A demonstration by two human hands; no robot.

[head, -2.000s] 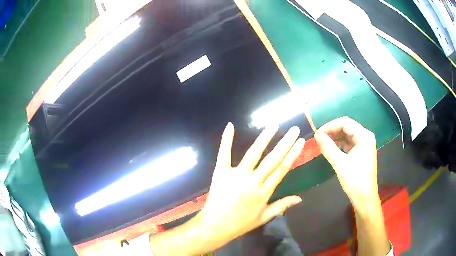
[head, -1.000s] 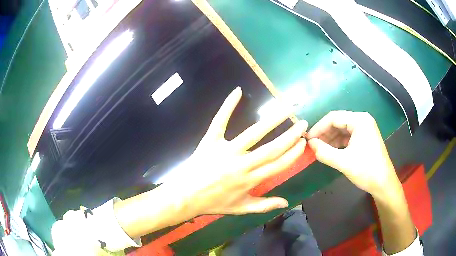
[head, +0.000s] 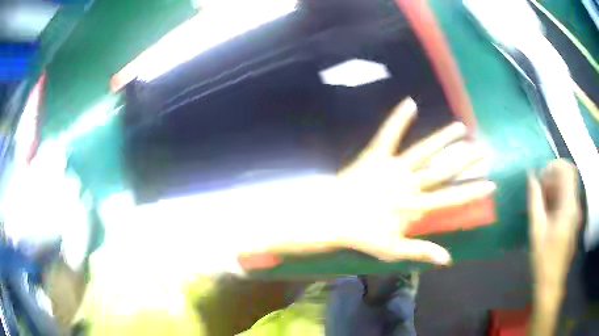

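Note:
The glossy black screen (head: 243,125) lies on a red-orange foam pad (head: 453,220), which shows along its right and near edges. A white label-like patch (head: 354,72) shows on the screen. My left hand (head: 414,190) is spread flat over the screen's near right corner, fingers apart, holding nothing. It hides part of that corner. My right hand (head: 555,203) is off the pad to the right, fingers bent and blurred. I cannot tell whether anything is between its fingertips.
Adhesive tape strips (head: 535,52) run down the right side of the dark-green bench top (head: 499,98), close to my right hand. A red object (head: 511,323) is below the bench at the lower right. The far left is blurred and glaring.
My right hand has moved right, away from the screen's corner. My left hand stays spread at the corner. The whole view has turned and blurred, and the screen appears shifted right.

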